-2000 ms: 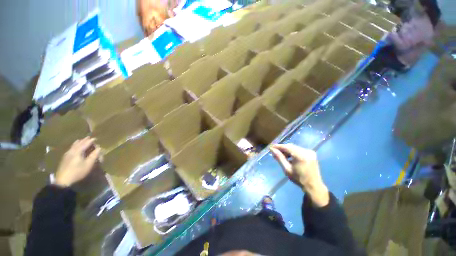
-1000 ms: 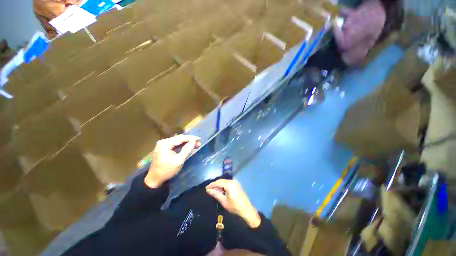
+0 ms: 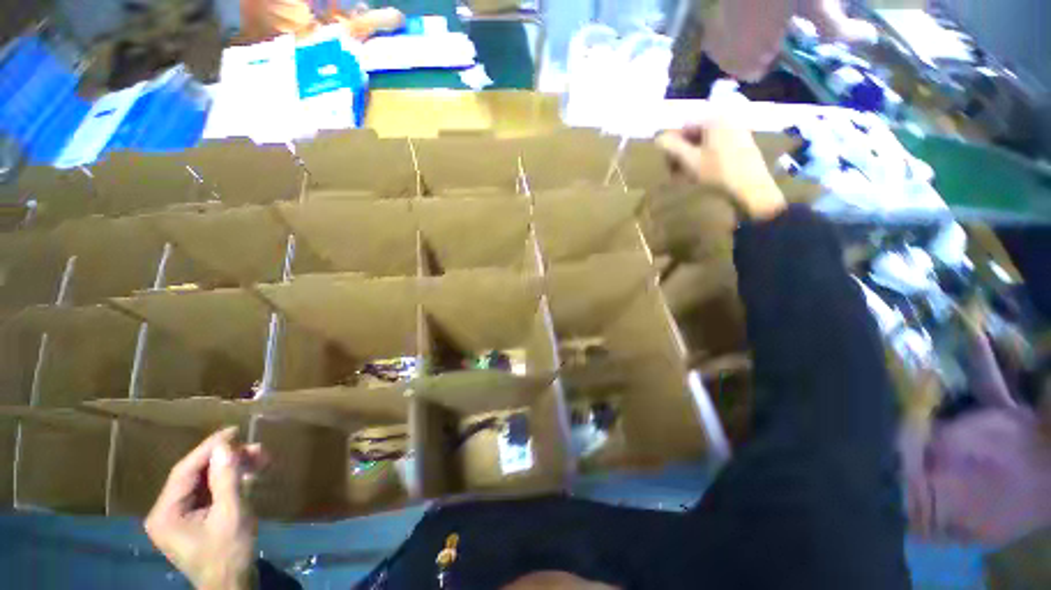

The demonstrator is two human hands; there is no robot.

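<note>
Rows of open brown inner cartons [image 3: 346, 305] stand in a tight grid with their flaps up. Several near cartons hold small dark accessory sets; one has a white label [image 3: 515, 452]. My left hand [image 3: 211, 498] is at the front edge of the near left cartons, thumb and fingers close together, with no clear object in it. My right hand [image 3: 728, 161] is stretched to the far right end of the grid, over the back cartons, fingers bent. Whether its fingertips touch a flap is hard to tell.
Blue-and-white printed stacks [image 3: 144, 113] lie beyond the grid at the left. White bagged units [image 3: 859, 161] are heaped at the right. A person's pink sleeve [image 3: 985, 473] is at the lower right, and other people are partly visible at the back. Blue floor [image 3: 69, 551] shows below the front row.
The view has turned from the aisle to face the grid squarely. My hands, close together near my body a second ago, are now wide apart, the right one reaching far forward.
</note>
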